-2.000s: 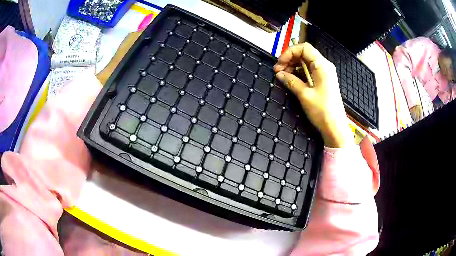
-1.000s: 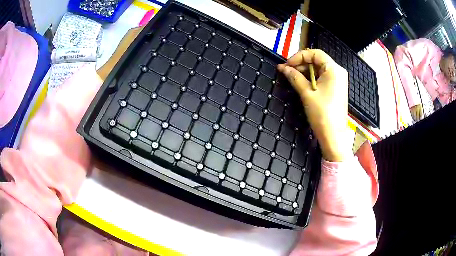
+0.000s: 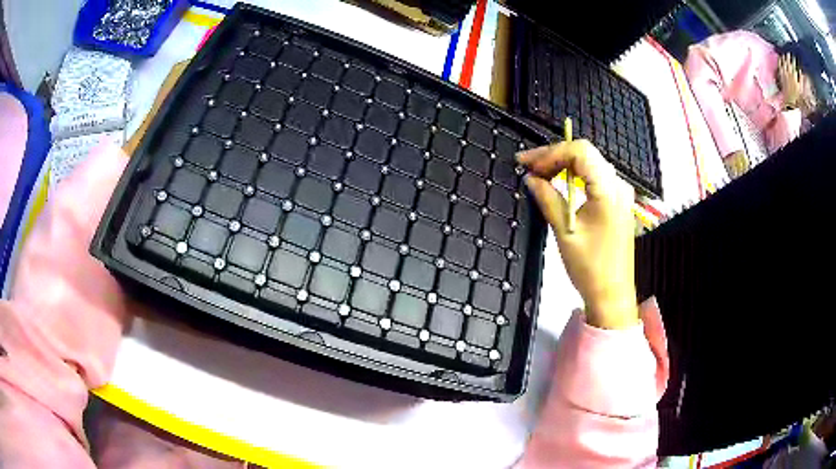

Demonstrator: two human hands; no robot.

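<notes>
A black blister tray [image 3: 321, 335] lies tilted in view in front of me, with a grid of rounded squares. Small silvery metal parts [image 3: 274, 242] sit at the grid crossings. My right hand [image 3: 591, 197] is at the tray's right edge, thumb and forefinger nearly together by the last column; whether a part is between them is too small to tell. It holds a thin yellow-gold stick [image 3: 569, 174], which stands up between the fingers. My left hand is not visible; only its pink sleeve shows at the tray's left side.
A blue bin of shiny metal pieces [image 3: 129, 20] and printed paper slips [image 3: 90, 92] are at the upper left. Another black tray [image 3: 596, 108] lies beyond my right hand. A person in pink [image 3: 747, 87] is at the upper right. A large black ribbed stack [image 3: 733, 302] stands at the right.
The view has shifted, so the tray appears further left. My right hand has moved down along the tray's right edge, and the stick stands more upright.
</notes>
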